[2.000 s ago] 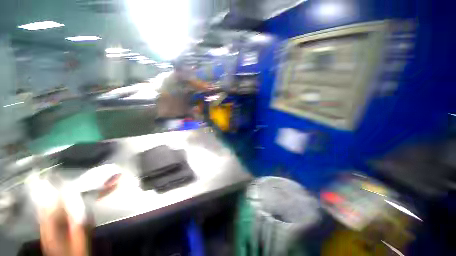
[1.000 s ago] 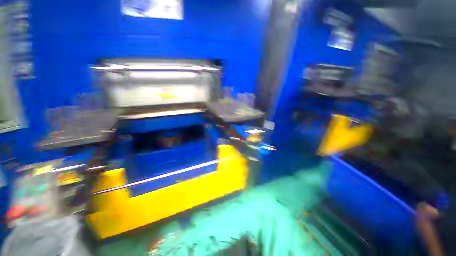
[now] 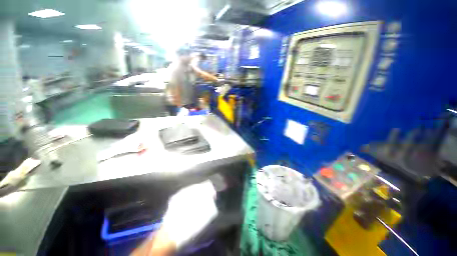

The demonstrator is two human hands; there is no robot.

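My left hand [image 3: 193, 212] wears a white glove and reaches in from the bottom, in front of the bench's front edge. It is blurred and overexposed, so its fingers and any hold are unclear. My right hand is not in view. Flat black moulded parts [image 3: 185, 141] lie overlapping on the steel bench [image 3: 220, 162]. More dark parts [image 3: 113, 127] lie further left. A crumpled white item with a red tip [image 3: 120, 150], possibly a glove, lies between them. A blue crate [image 3: 133, 232] with black contents stands under the bench, partly behind my forearm.
A whitish bucket [image 3: 278, 217] with scraps stands right of the bench. Beside it is the press control box [image 3: 346, 175] above a yellow frame [image 3: 346, 235]. The blue press cabinet has a beige-framed panel [image 3: 328, 72]. A person [image 3: 183, 82] stands beyond the bench.
The view swung right to the press and back to the bench. The bare hand at the right one second ago is out of view. My gloved hand is now lower and further right than two seconds ago.
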